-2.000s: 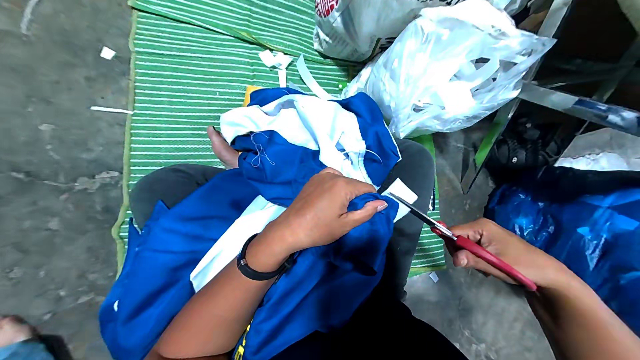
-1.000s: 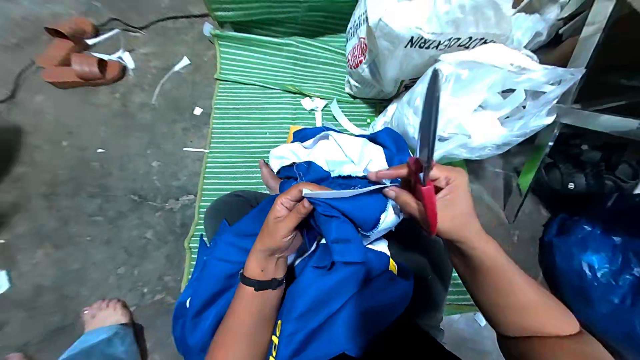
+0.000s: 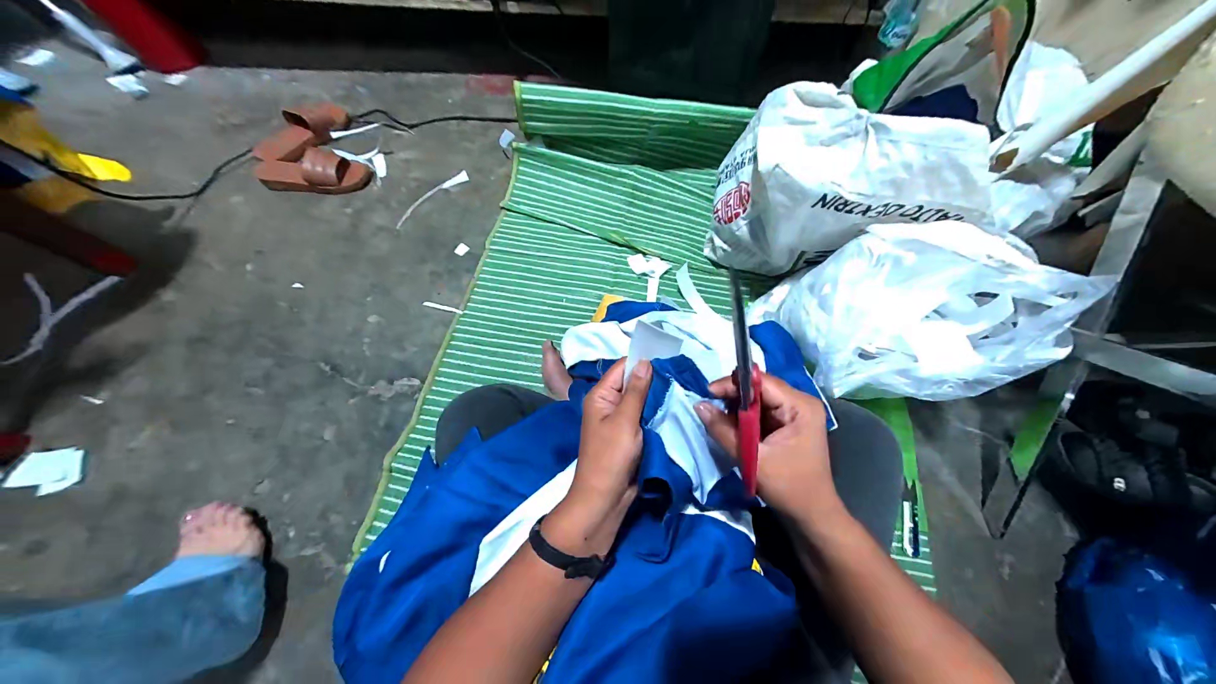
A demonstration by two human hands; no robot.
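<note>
Blue and white fabric (image 3: 456,532) with small yellow parts lies bunched over my lap. My left hand (image 3: 608,437), with a black band at its wrist, pinches a small white piece (image 3: 650,348) and the blue cloth under it between thumb and fingers. In my right hand (image 3: 774,437) is a pair of scissors (image 3: 748,408) with red handles, blades pointing up and away and looking closed. My right thumb and fingertips are at the white part of the fabric. Folds of cloth hide some of the left fingers.
I sit on a green striped mat (image 3: 560,218) with white scraps (image 3: 650,266). A white printed sack (image 3: 855,171) and a translucent plastic bag (image 3: 931,323) stand at front right. Brown sandals (image 3: 313,171) lie on the floor at left. Another person's bare foot (image 3: 220,530) is at lower left.
Two seconds ago the scissors pointed left at the cloth by my left hand; now they point away, upright in view. The pale edge stretched between my hands one second ago is no longer stretched. The view has shifted.
</note>
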